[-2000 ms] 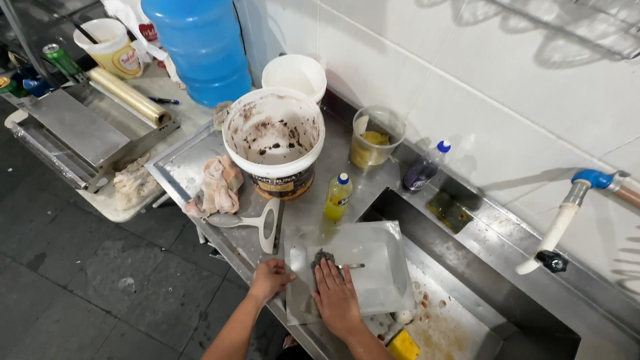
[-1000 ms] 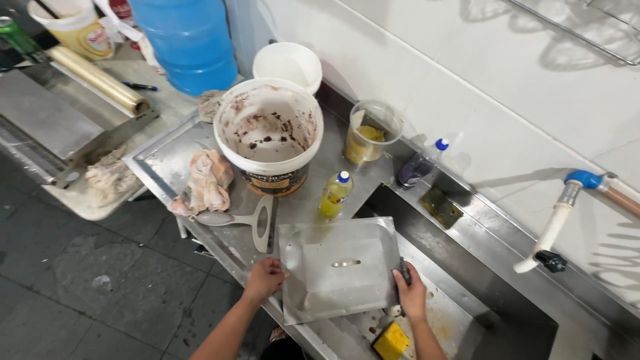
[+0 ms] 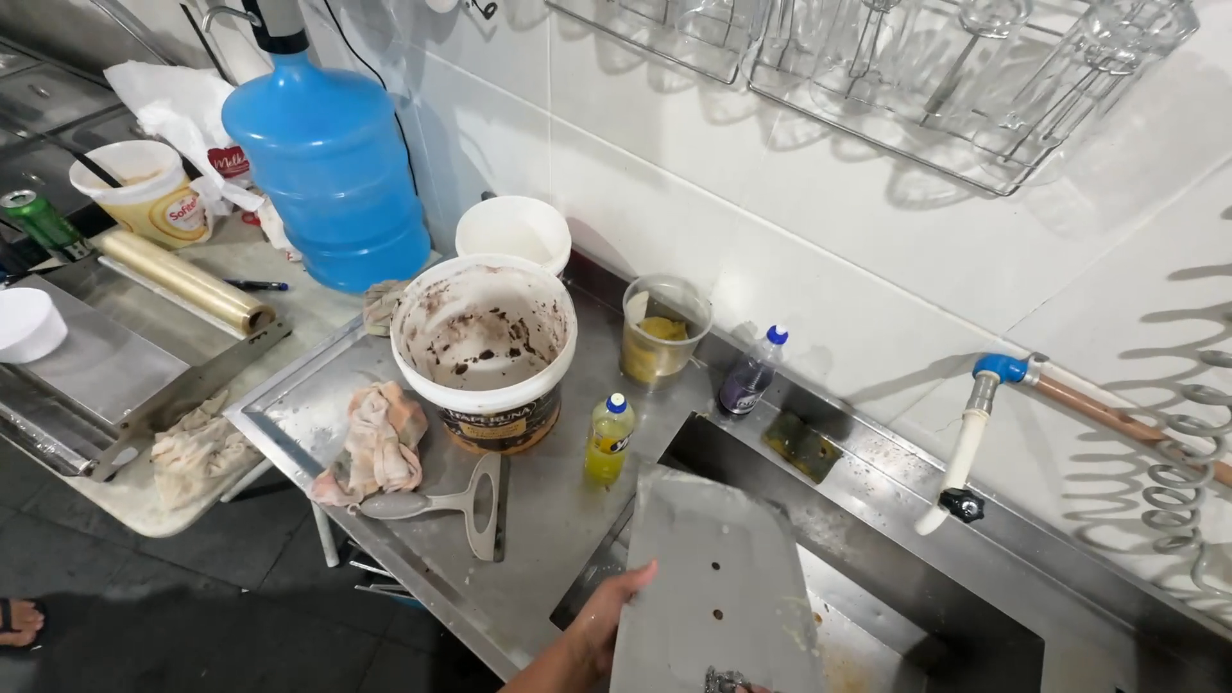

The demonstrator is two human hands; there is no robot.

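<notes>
A grey rectangular tray or lid (image 3: pixel 712 568) with two small holes is tilted up over the left part of the steel sink (image 3: pixel 866 597). My left hand (image 3: pixel 606 616) grips its left edge, thumb on the near face. Only the fingertips of my right hand (image 3: pixel 754 688) show at the bottom edge of the view, pressing a metal scouring pad (image 3: pixel 724 680) on the tray's lower part. Behind the tray a bottle of yellow liquid (image 3: pixel 608 443) stands on the counter. A grey-handled squeegee (image 3: pixel 472 505) lies to the left.
A dirty white bucket (image 3: pixel 484 337), stained cloth (image 3: pixel 375 438), clear tub (image 3: pixel 664 332) and purple bottle (image 3: pixel 751 375) stand or lie around the sink. A blue water jug (image 3: pixel 327 173) is farther left. A pipe tap (image 3: pixel 958 452) reaches over the counter; a glass rack (image 3: pixel 885 144) hangs above.
The tray, flatter before, is now tilted up with its holed face showing. My right hand has moved from its right edge to its lower part. The view has shifted.
</notes>
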